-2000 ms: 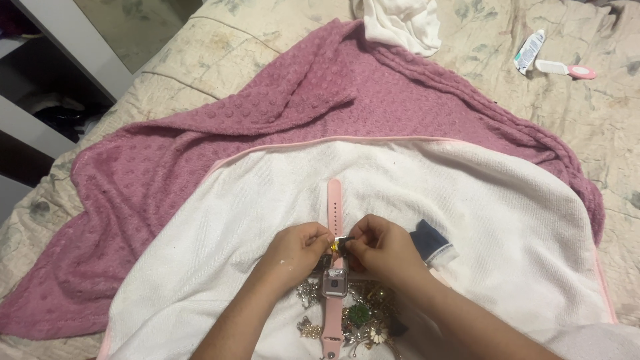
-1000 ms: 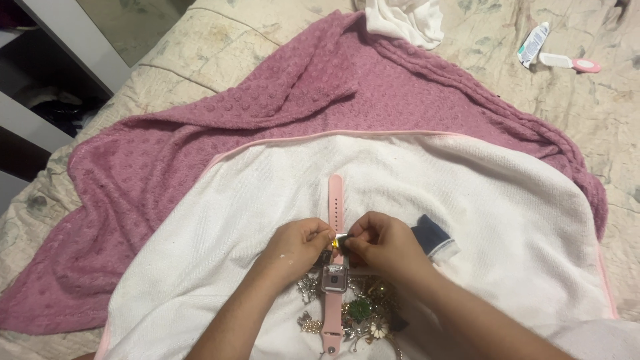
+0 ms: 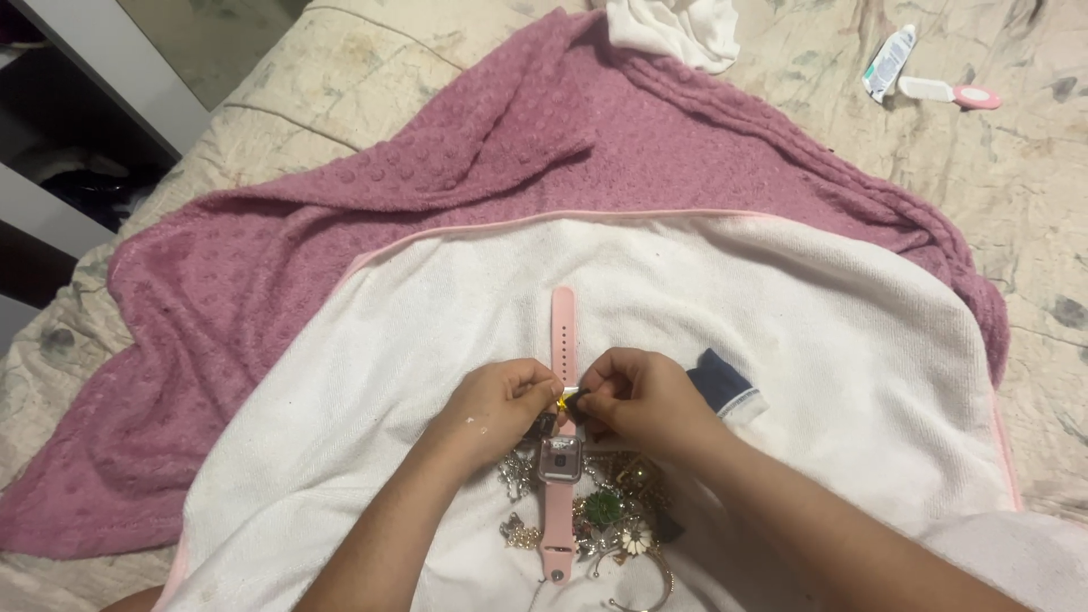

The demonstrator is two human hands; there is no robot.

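My left hand (image 3: 517,395) and my right hand (image 3: 633,395) meet over a smartwatch (image 3: 561,460) with a pink band, laid lengthwise on a white towel. Between my fingertips is a small yellow and silvery item (image 3: 564,401); its kind cannot be told. A small black piece (image 3: 578,405) is pinched in my right fingers. Just below my left fingers lies a dark object (image 3: 541,425), partly hidden. Around the watch spreads a pile of jewelry with a green ornament (image 3: 603,507), a white flower piece (image 3: 636,537) and an open metal bangle (image 3: 670,578).
The white towel (image 3: 340,408) with pink edging lies over a mauve dotted blanket (image 3: 408,178) on a bed. A navy and white cloth (image 3: 727,387) is right of my right hand. Farther off are a white cloth (image 3: 676,30), a packet (image 3: 889,64) and a pink-handled tool (image 3: 952,93).
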